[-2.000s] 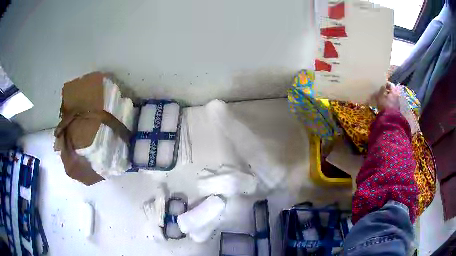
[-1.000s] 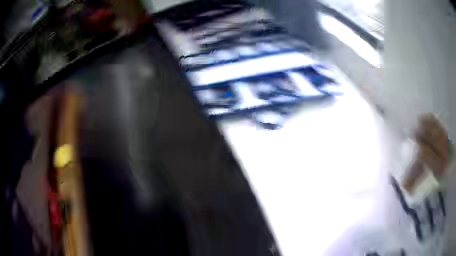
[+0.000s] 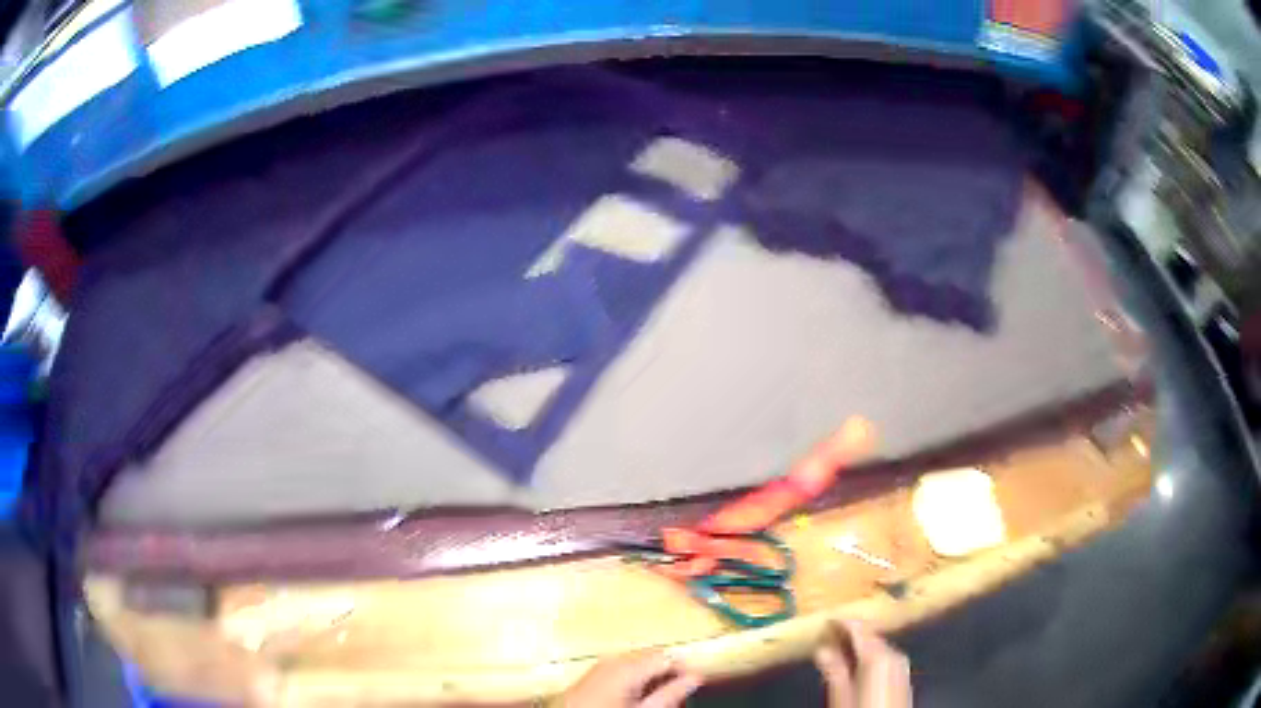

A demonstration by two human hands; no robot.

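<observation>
Dark navy-purple cloth (image 3: 429,277) lies over the grey underlay sheet (image 3: 747,346), with several rectangular holes in it and a ragged edge at the right. Scissors (image 3: 747,578) with teal finger loops and an orange-red cloth strip (image 3: 774,501) lie on the wooden bed edge (image 3: 415,622). My left hand (image 3: 633,683) is at the bottom edge of the picture, partly cut off, at the wooden edge. My right hand (image 3: 864,669) is to its right, just below the scissors, also cut off. Both are blurred; neither touches the scissors or cloth. No held thing shows.
The blue press beam (image 3: 553,62) spans the top, with bright reflections at its left. A dark red board edge (image 3: 318,545) runs between the sheet and the wood. Metal plates (image 3: 169,598) sit at the wooden edge's ends. Blurred machinery stands at the right.
The view has turned from the white table with dies, through a blurred sweep, to the press bed. The right hand that held the white card with red patches now shows without it.
</observation>
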